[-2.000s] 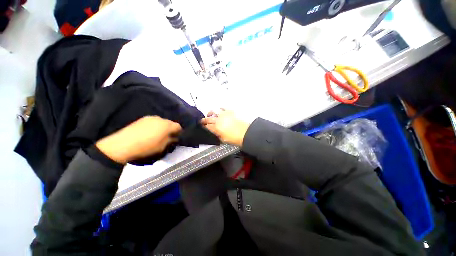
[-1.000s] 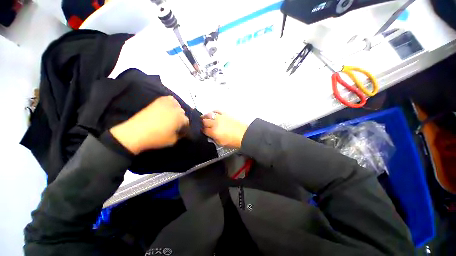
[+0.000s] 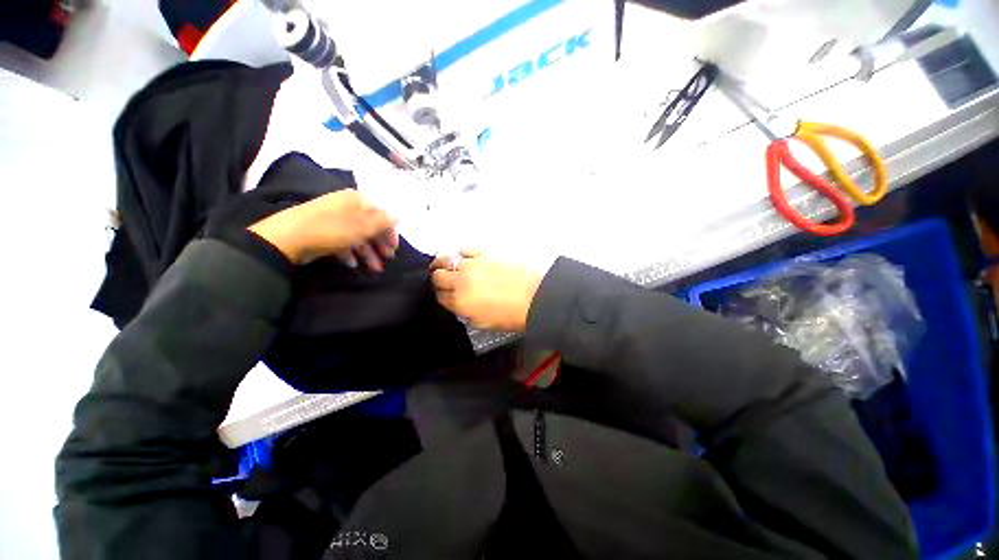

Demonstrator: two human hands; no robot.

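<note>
The black garment (image 3: 362,334) lies in front of the needle area, heaped to the left and hanging over the table's front edge. My left hand (image 3: 334,230) rests on top of it with fingers loosely curled and slightly apart; whether it grips cloth is not clear. My right hand (image 3: 482,290) pinches the garment's right edge between thumb and fingertips. The presser foot and needle (image 3: 451,162) stand beyond the hands, with no cloth visible under them.
The white sewing machine with JACK lettering (image 3: 537,63) spans the back. Thread snips (image 3: 684,104) and scissors with red and yellow handles (image 3: 811,175) lie to the right. A blue crate (image 3: 964,361) with a clear plastic bag (image 3: 838,317) stands below right.
My left hand has lifted and moved slightly left, its fingers loosening. The garment is spread further over the front edge. The view has shifted, so scissors and crate appear further right. My right hand stays at the garment's edge.
</note>
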